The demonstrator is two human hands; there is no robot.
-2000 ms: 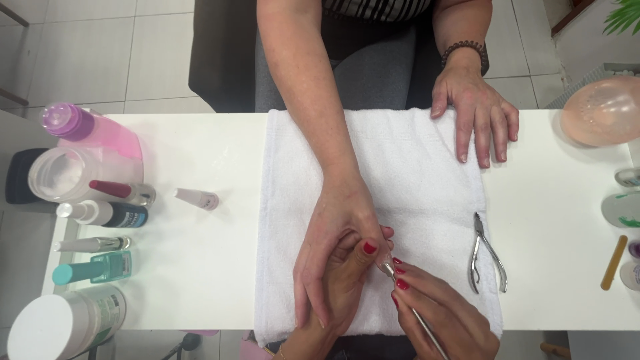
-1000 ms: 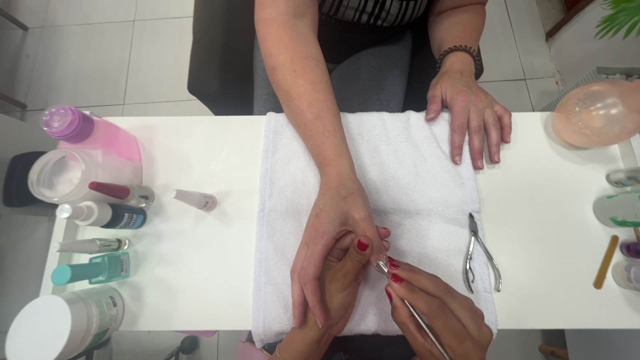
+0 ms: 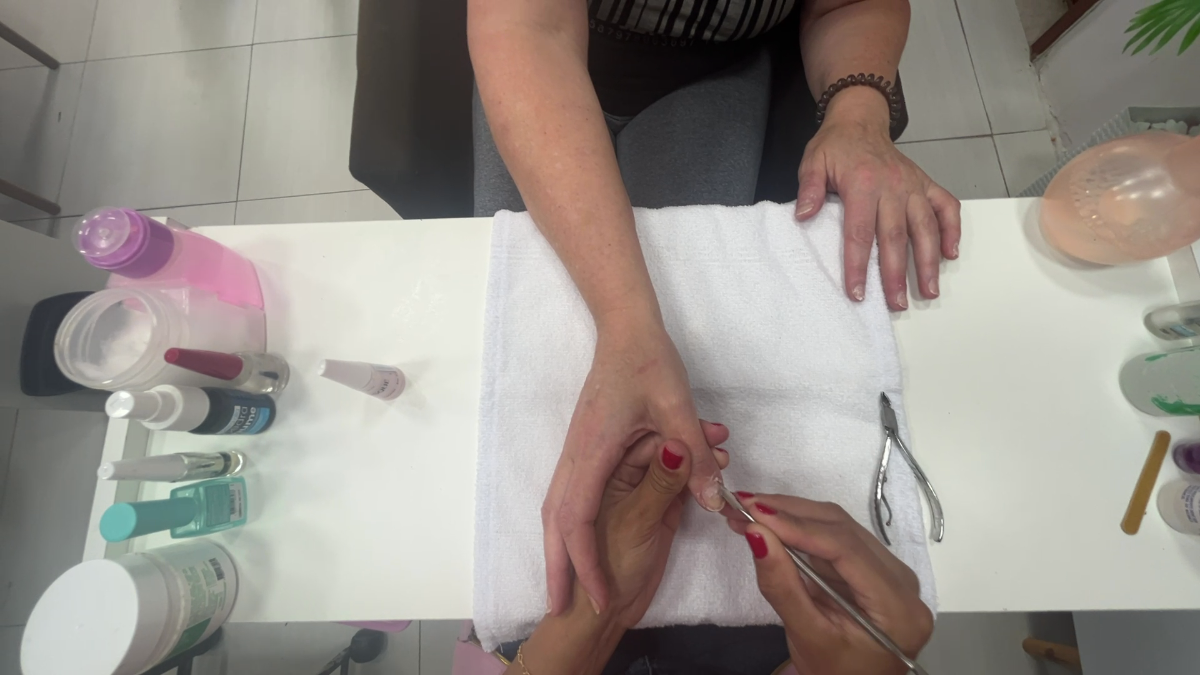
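Observation:
My left hand (image 3: 647,525), with red nails, holds the thumb side of another person's hand (image 3: 623,403) over a white towel (image 3: 769,300). My right hand (image 3: 834,581) grips a thin metal cuticle pusher (image 3: 811,572). The tool's tip touches the nail area of that person's thumb (image 3: 710,483). Metal cuticle nippers (image 3: 891,459) lie at the towel's right edge, their handles apart. The person's other hand (image 3: 877,197), with a coiled band at the wrist, rests palm down on the towel and the white tabletop.
A small polish bottle (image 3: 364,378) lies left of the towel. Along the left edge are a pink bottle (image 3: 187,262), a clear tub (image 3: 159,337), a teal polish bottle (image 3: 178,509) and a white jar (image 3: 131,605). At right are a peach-coloured rounded object (image 3: 1120,197) and a nail file (image 3: 1145,483).

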